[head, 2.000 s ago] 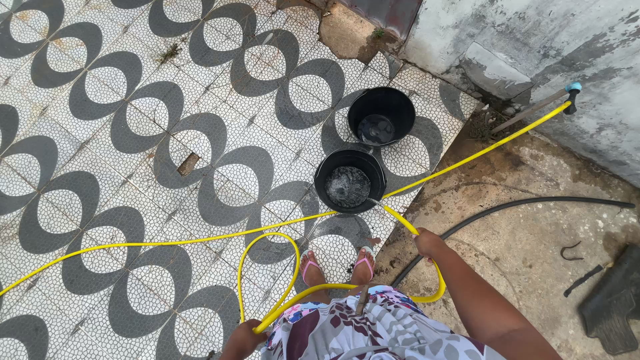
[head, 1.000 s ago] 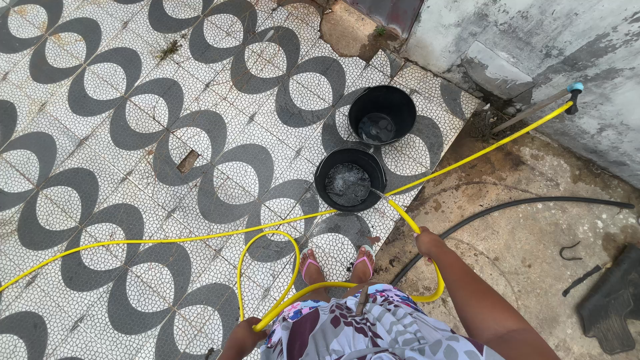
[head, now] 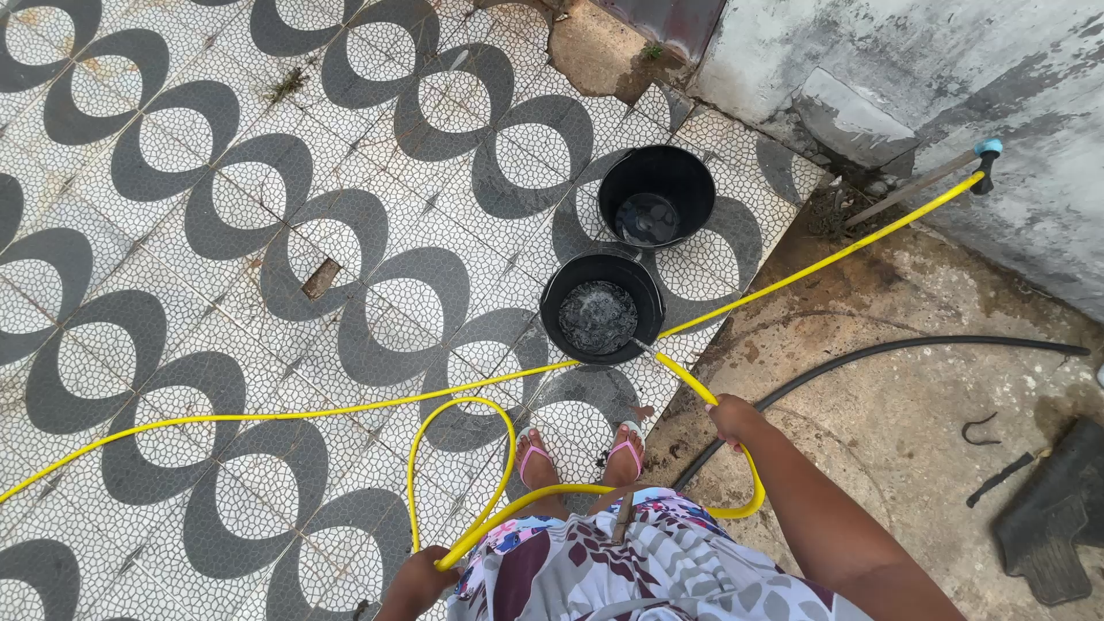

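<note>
My right hand (head: 735, 420) grips a yellow garden hose (head: 687, 376) near its open end. Water runs from that end into the nearer black bucket (head: 552, 304), where the surface is churned and foamy. My left hand (head: 420, 580) holds another stretch of the same hose low at the bottom of the view, beside a loop lying to its upper right. Just behind the nearer bucket stands a second black bucket (head: 700, 191) with some still water in its bottom. The far stretch of hose passes by the nearer bucket and rises to a tap connection (head: 986, 166) at the right.
A rough plastered wall (head: 1044, 95) stands at the upper right. A black hose (head: 871, 349) curves over the stained concrete. Dark rubber-like scraps (head: 1048, 517) and a small hook-shaped piece (head: 981, 429) lie at the right. A small brown block (head: 322, 279) rests on the patterned tiles.
</note>
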